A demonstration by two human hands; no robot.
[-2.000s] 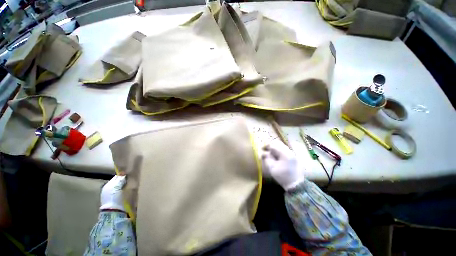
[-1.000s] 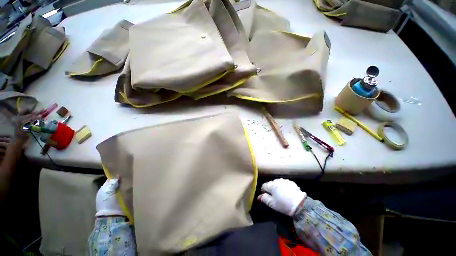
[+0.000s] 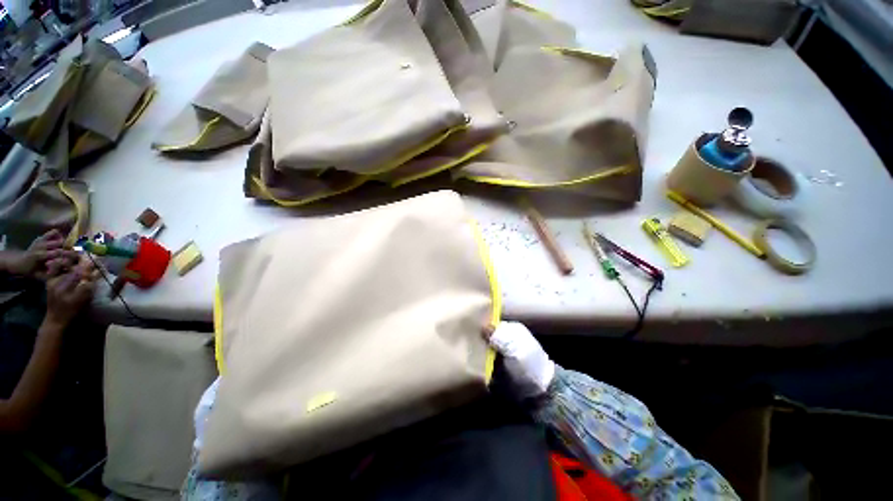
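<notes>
A beige bag body with yellow edge trim lies over my lap and against the table's near edge. A small yellow mark or piece shows on its lower part. My right hand, in a white glove with fingertips partly bare, grips the bag's right yellow edge. My left hand is at the bag's lower left side, mostly hidden behind the fabric; only a strip of white glove and the patterned sleeve show, so its fingers cannot be seen.
Beige bags are heaped ahead. At right are a wooden stick, green-handled tool, red-handled tool, yellow cutter, tape roll and blue bottle. At left are a red cup and another person's hands.
My right hand has moved from beside the bag onto its right edge. The bag's lower part has shifted, and its fabric now covers most of my left hand. The other person's hands have come together.
</notes>
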